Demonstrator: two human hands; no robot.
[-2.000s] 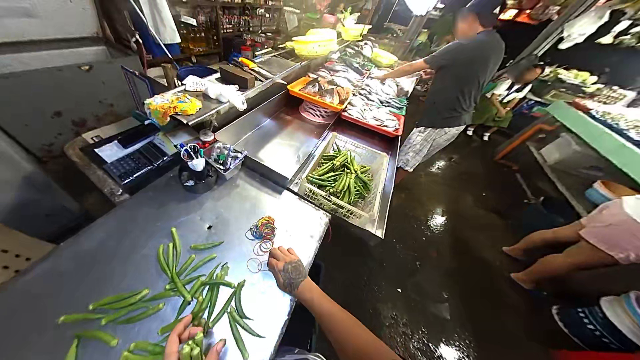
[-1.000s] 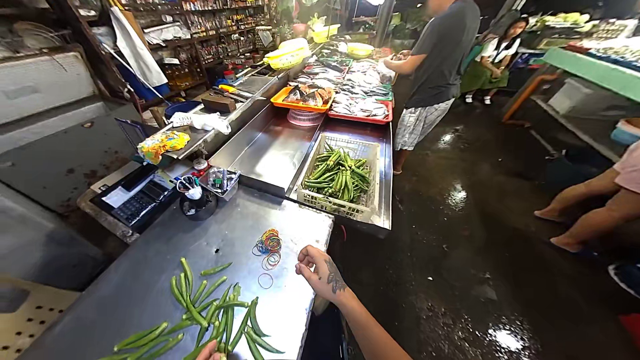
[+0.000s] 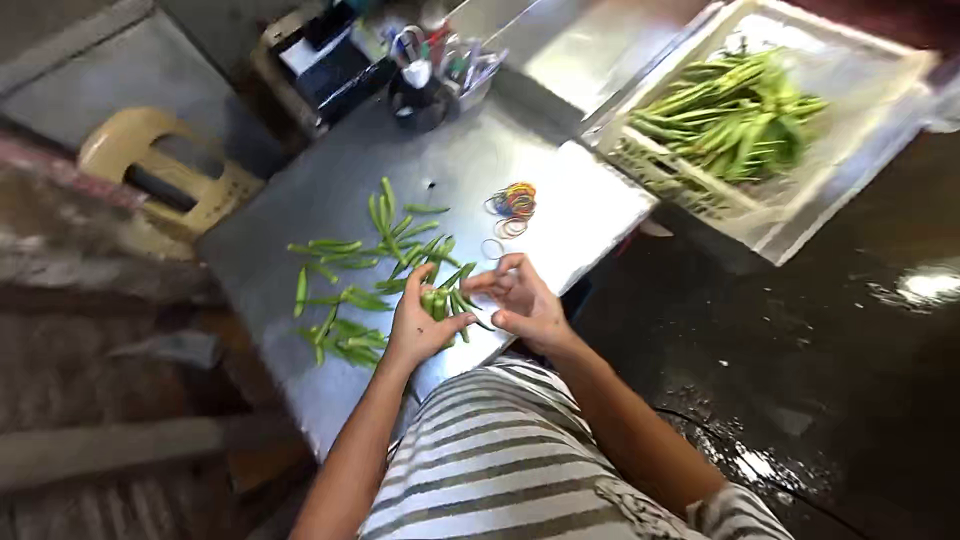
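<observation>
My left hand (image 3: 424, 319) is closed around a small bunch of okra pods (image 3: 441, 301) above the near edge of the metal table (image 3: 255, 225). Close on its right is my right hand (image 3: 525, 304), its thumb and fingers curved beside the bunch; blur hides whether a rubber band is on them. Loose okra pods (image 3: 360, 298) lie spread over the table, left of and beyond my hands. A pile of coloured rubber bands (image 3: 517, 201) rests beyond my right hand, with a single band (image 3: 493, 249) nearer to it.
A pale plastic crate (image 3: 847, 195) holding many green pods (image 3: 731, 112) stands at the upper right. Behind the table's far edge are a dark cup (image 3: 420, 101) with scissors and a basket of pens (image 3: 476, 75). A yellowish plastic stool (image 3: 161, 169) is at the left, wet floor (image 3: 750, 337) at the right.
My right hand has moved from beside the rubber bands to the okra bunch in my left hand. The view has tilted down and turned.
</observation>
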